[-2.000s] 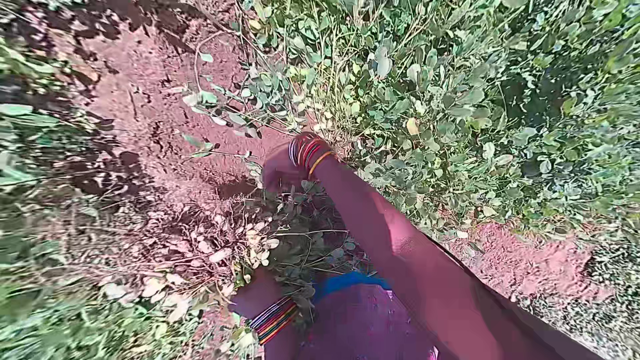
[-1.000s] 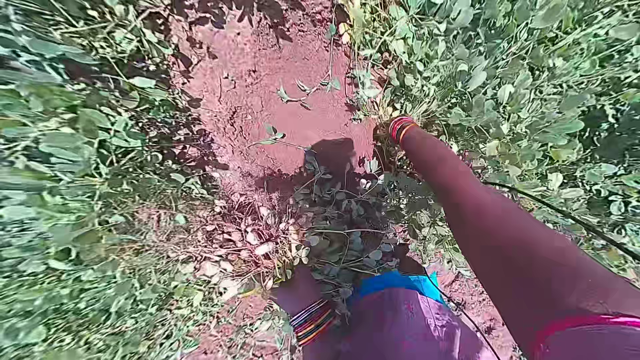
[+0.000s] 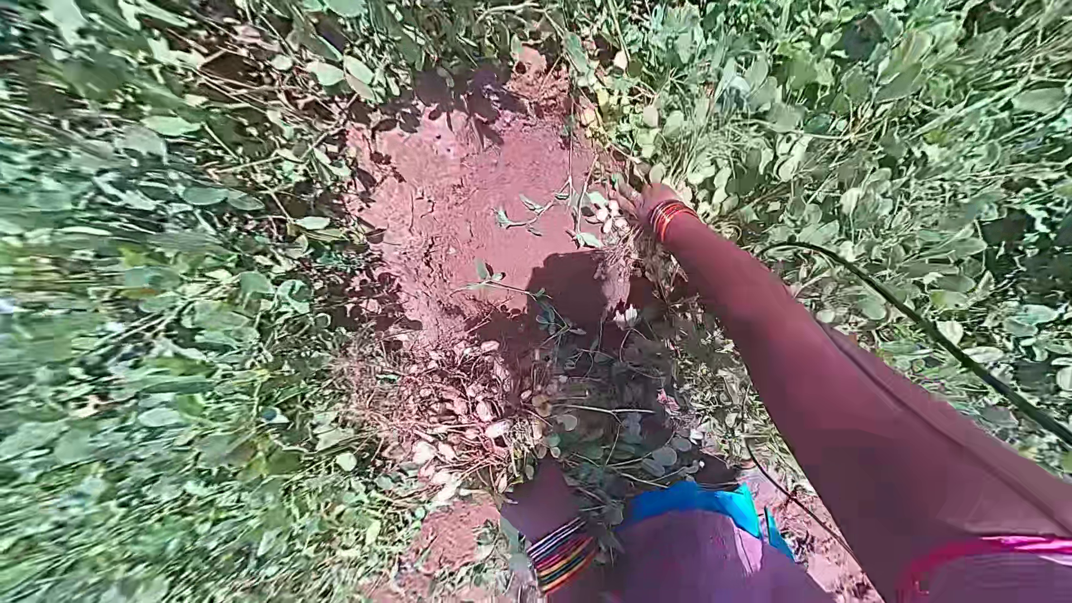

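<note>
My right hand [image 3: 646,201], with red and orange bangles at the wrist, reaches to the base of leafy green plants [image 3: 712,151] at the right edge of the bare soil. Its fingers are partly hidden among stems, beside a small cluster of pale pods [image 3: 607,216]. Low in the view, my left hand [image 3: 543,501], with multicoloured bangles, is at a bunch of uprooted plants whose roots carry pale pods, apparently peanuts [image 3: 469,410]. The fingers of this hand are mostly hidden by leaves and shade, but it stays closed at the stems.
Reddish bare soil [image 3: 477,201] lies ahead, with loose leafy sprigs [image 3: 528,219] on it. Dense green plants [image 3: 167,335] stand on the left and right. A thin dark curved line [image 3: 913,314] crosses the plants at right. Blue and purple cloth [image 3: 695,502] shows at the bottom.
My right hand has moved from near the left hand's bunch out to the plants at the soil's right edge. My left hand stays by the podded bunch. The view has shifted.
</note>
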